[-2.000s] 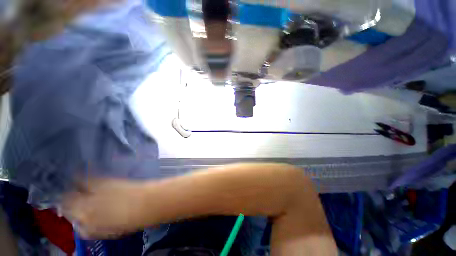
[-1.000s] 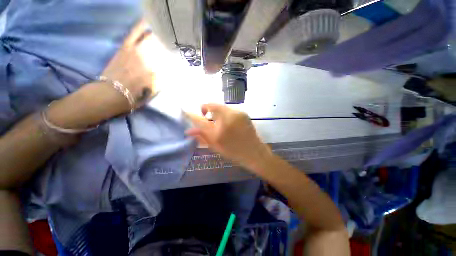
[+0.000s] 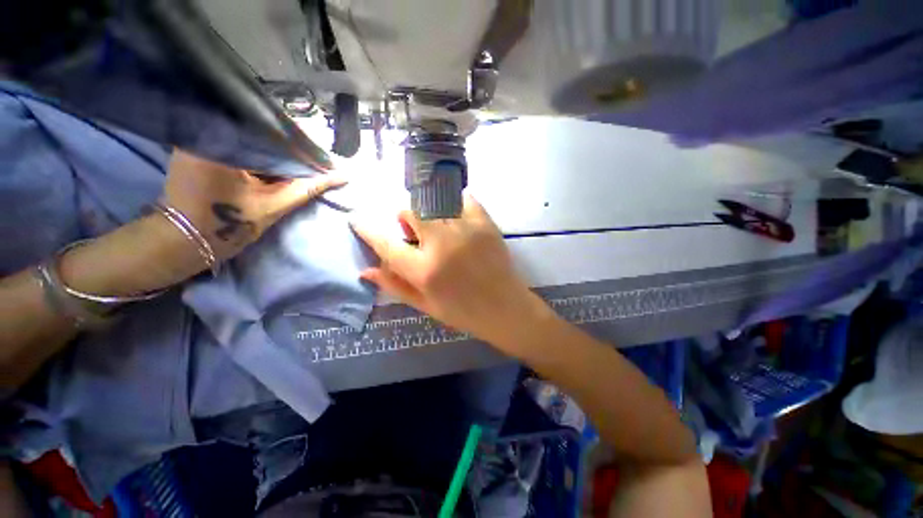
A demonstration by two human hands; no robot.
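Note:
A light blue-grey garment piece (image 3: pixel 304 265) lies left of the needle and hangs over the table's front edge, with a narrow flap hanging down. My left hand (image 3: pixel 238 202), with bracelets on the wrist, lies on the cloth, its fingertips pointing at the needle area. My right hand (image 3: pixel 440 258) has its fingertips on the cloth's right edge, below a grey ribbed knob (image 3: pixel 438 177). Whether the fingers pinch the cloth is unclear. The presser foot area (image 3: pixel 376 142) of the white sewing machine head (image 3: pixel 405 46) is washed out by lamp glare.
Red-and-black snips (image 3: pixel 754 220) lie on the white table at right. A printed ruler (image 3: pixel 627 304) runs along the front edge. Purple fabric (image 3: pixel 789 76) hangs from the machine. A blue basket (image 3: pixel 784 379) stands below right. A green stick (image 3: pixel 462 470) is near my lap.
My right hand has come from the lower left to the cloth's edge near the needle. My left hand has come into view and moved closer to the needle. The view has moved closer to the machine.

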